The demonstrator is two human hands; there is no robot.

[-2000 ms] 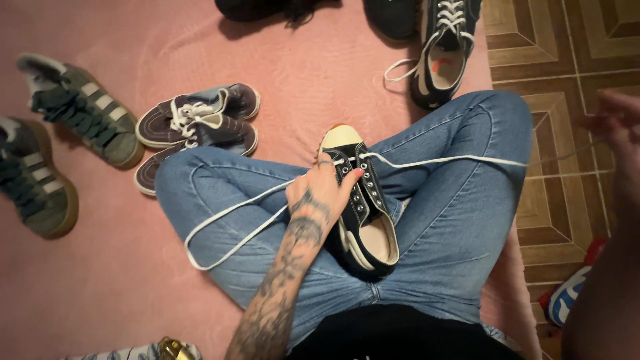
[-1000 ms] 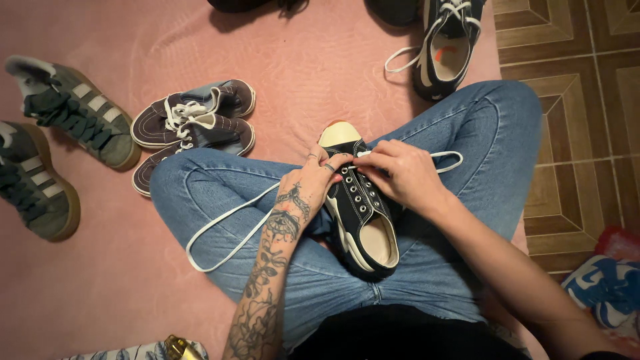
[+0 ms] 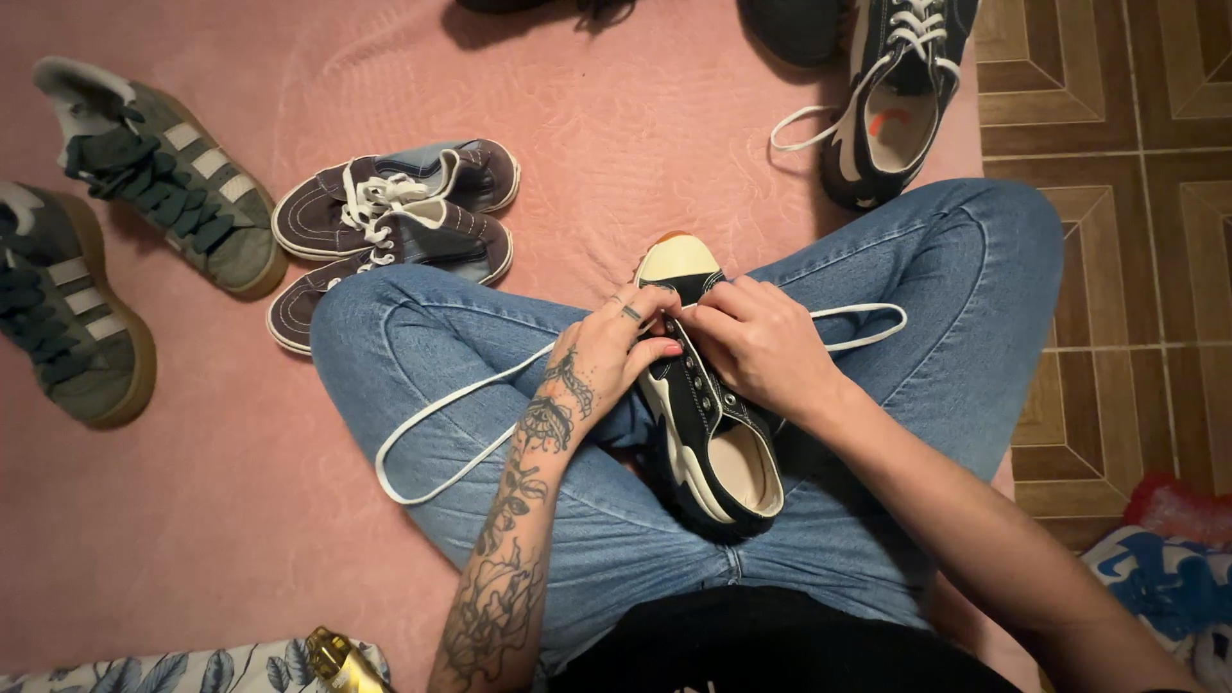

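Note:
A black canvas sneaker with a cream toe cap lies between my jeans-clad legs, toe pointing away from me. My left hand grips its upper near the toe, on the left side of the eyelets. Close against it, my right hand has its fingers pinched at the front eyelets; the fingertips hide what they hold, probably the lace. A white shoelace loops over my left thigh, and another part of it loops out to the right of my right hand. The eyelets nearer the opening are unlaced.
A matching laced sneaker is at the upper right. Dark low sneakers with white laces and green striped sneakers stand to the left on the pink blanket. A gold object lies at the bottom; tiled floor is at right.
My right hand has come in from the far right, where it held the lace stretched out, to the front eyelets beside my left hand. The lace on the right now hangs in a short loop.

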